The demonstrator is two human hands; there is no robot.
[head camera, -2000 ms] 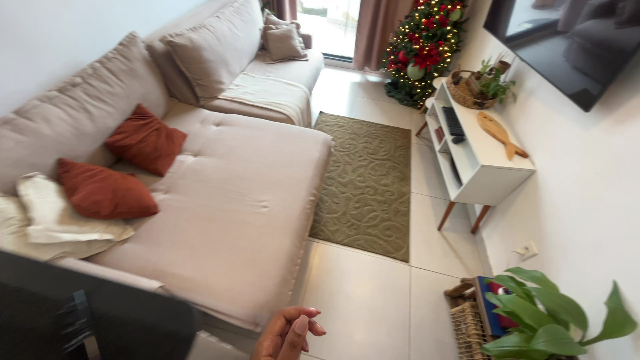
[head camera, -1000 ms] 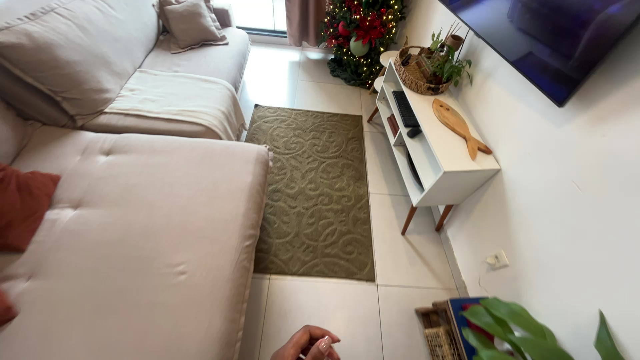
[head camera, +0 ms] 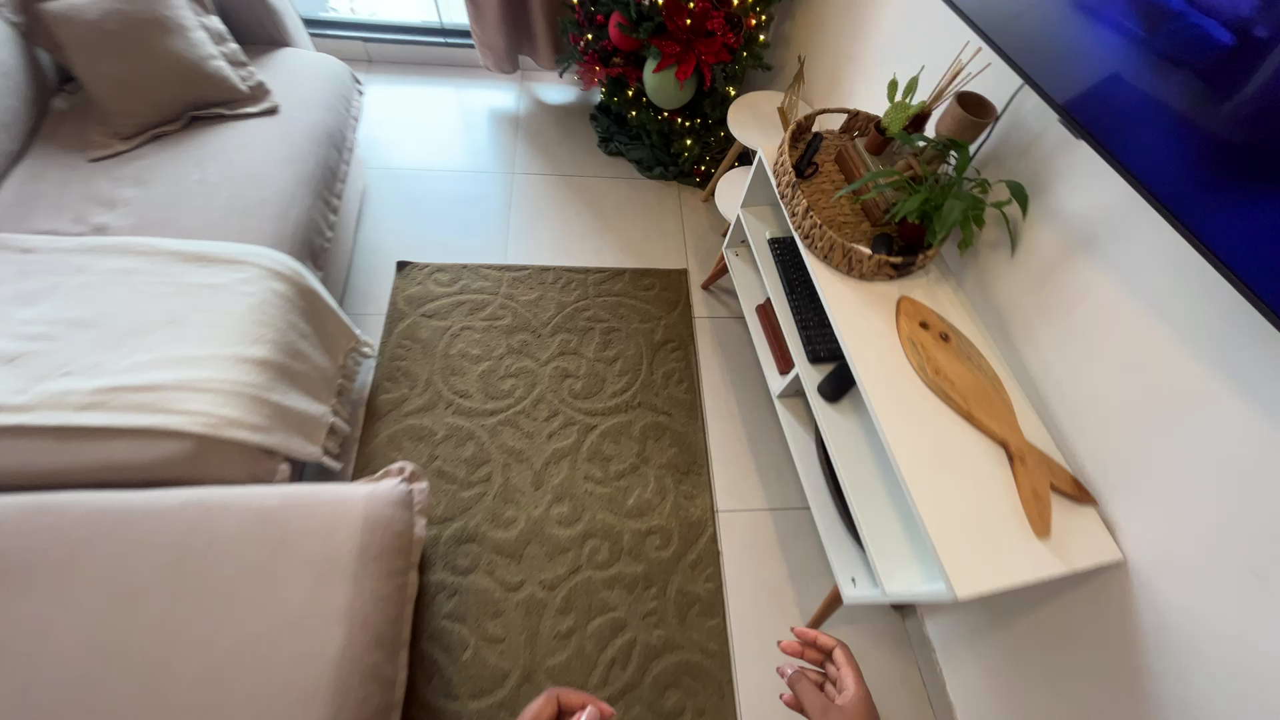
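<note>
My right hand (head camera: 828, 676) is at the bottom edge, right of centre, with its fingers loosely curled and nothing in them. It appears just below the near wooden leg of the white TV stand (head camera: 1030, 575). My left hand (head camera: 567, 704) shows only in part at the bottom edge, over the olive patterned rug (head camera: 560, 480); its fingers look curled, and the rest is cut off. On the stand lie a fish-shaped wooden board (head camera: 960, 375) and a woven basket (head camera: 850, 255) with potted plants. A black keyboard (head camera: 803, 300) and a dark remote (head camera: 836, 381) are on its shelf.
At the left is a beige sofa (head camera: 180, 590) with a cream throw (head camera: 150, 340) and a cushion (head camera: 140, 60). A decorated Christmas tree (head camera: 670, 90) and small round tables (head camera: 765, 118) stand beyond the stand. A television (head camera: 1150, 110) hangs on the right wall.
The view has moved forward toward the rug and TV stand. A second hand has come into view at the bottom right. The red cushions and the large-leaved plant have left the view.
</note>
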